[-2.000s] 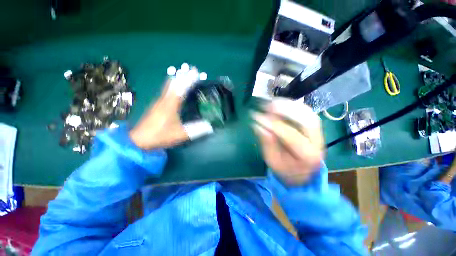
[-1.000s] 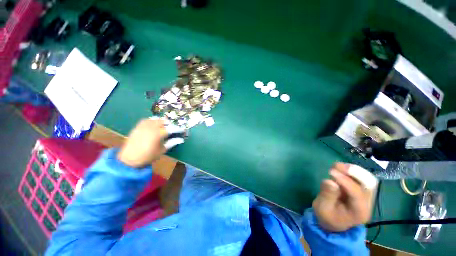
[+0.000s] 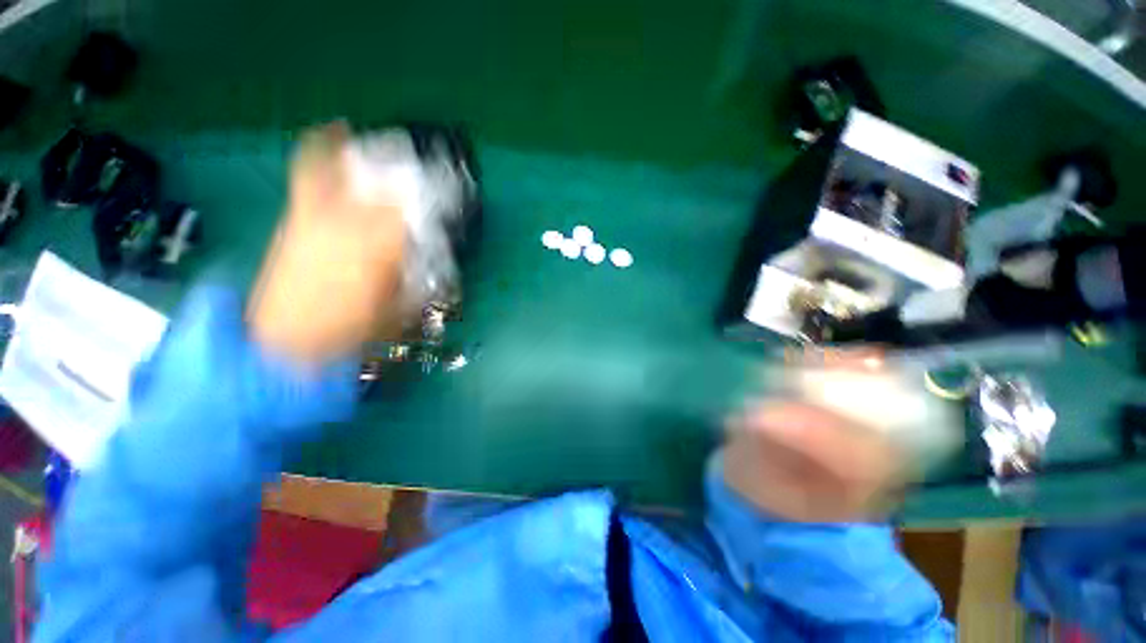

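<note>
My left hand (image 3: pixel 329 258) is blurred over the metal-clip pile, with a black housing (image 3: pixel 455 189) at its white-covered fingertips; it appears to grip the housing. A few clips (image 3: pixel 434 329) show below the fingers; the rest of the pile is hidden or blurred. My right hand (image 3: pixel 829 446) is strongly blurred in front of the screw feeder (image 3: pixel 899 251), below the tip end of the black electric screwdriver (image 3: pixel 1062 286). Whether it holds anything cannot be told.
White discs (image 3: pixel 586 248) lie mid-mat. Black housings (image 3: pixel 126 207) stand at far left, above a white paper (image 3: pixel 78 358). Another black housing (image 3: pixel 832 98) lies behind the feeder. A clear bag (image 3: pixel 1012 425) and pale ring (image 3: pixel 951 381) lie right. A pink-red crate (image 3: pixel 314 565) is below the bench.
The view has turned back rightward. My left hand has moved from the pile's near edge to over it, and a black housing now shows at its fingers. My right hand is now blurred near the feeder.
</note>
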